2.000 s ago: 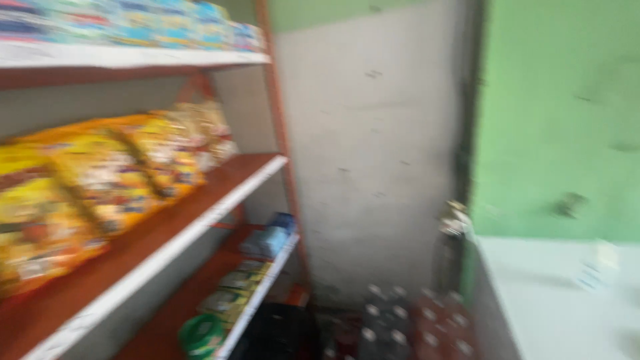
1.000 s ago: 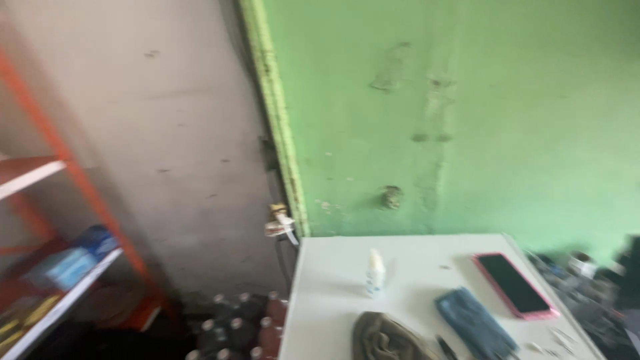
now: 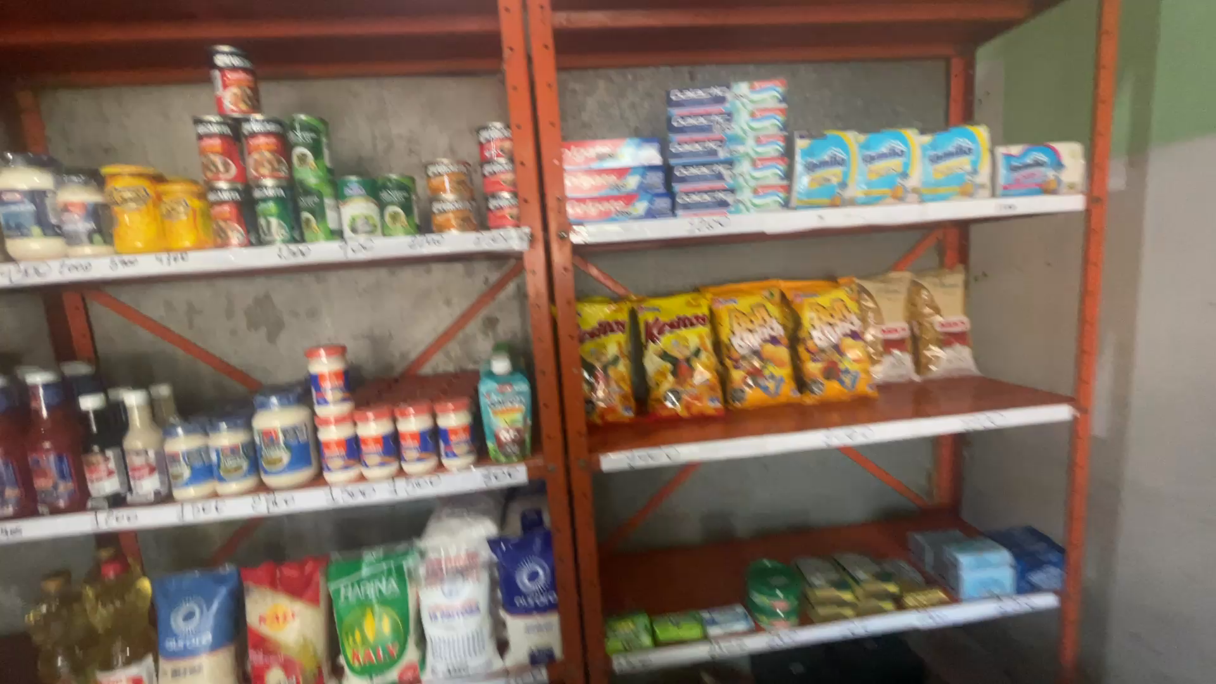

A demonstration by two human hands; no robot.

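Neither of my hands is in view. Facing me are two orange metal shelving units. On the left one, stacked food cans [image 3: 228, 171] stand on the upper shelf, mayonnaise jars [image 3: 285, 440] and sauce bottles [image 3: 54, 446] on the middle one, and flour bags [image 3: 373, 613] with oil bottles [image 3: 116, 608] lower down. The right unit holds toothpaste boxes [image 3: 700, 152] and blue-and-yellow packs [image 3: 825, 169] on top, yellow snack bags [image 3: 678, 353] in the middle, and a green round tub [image 3: 773, 594] beside small bars and blue packs [image 3: 978, 567] on the lower shelf.
White price strips [image 3: 836, 434] with handwriting run along the shelf edges. An orange upright [image 3: 1092, 342] bounds the right unit, with a grey and green wall [image 3: 1168, 285] beyond it. Dark things sit under the lowest visible right shelf.
The view has swung from the green wall and the white table, with a phone and a small bottle on it, to the shelves.
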